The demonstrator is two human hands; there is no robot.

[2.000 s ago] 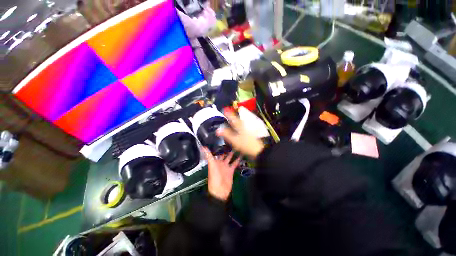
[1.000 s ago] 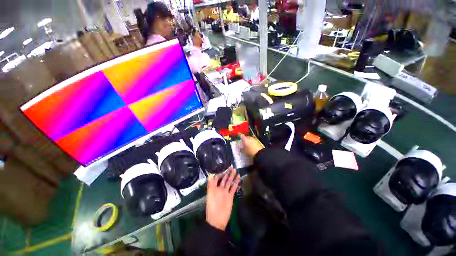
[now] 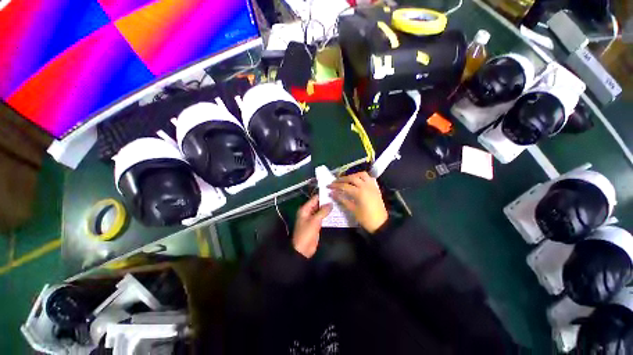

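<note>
A white sheet of paper [image 3: 336, 216] with small print is between my hands, just below the bench's front edge. My left hand [image 3: 307, 225] grips its left side. My right hand [image 3: 362, 200] holds it from the right, with fingers over its upper part. Part of the sheet stands up in a narrow strip. Three white and black dome cameras stand in a row on the bench: a left one [image 3: 158, 188], a middle one [image 3: 216, 151] and a right one [image 3: 277, 130]. Neither hand touches them.
A monitor [image 3: 125, 52] and keyboard [image 3: 132, 126] are behind the cameras. A yellow tape roll [image 3: 107, 219] lies at left. A carton of camera parts [image 3: 187, 291] is at lower left. A black bag [image 3: 402, 59], mouse [image 3: 436, 143] and pink note [image 3: 477, 162] are right; more dome cameras [image 3: 570, 206] stand further right.
The paper has left the bench beside the right camera and is now held in both hands at the bench edge. My hands have come together towards me. The view has tilted down.
</note>
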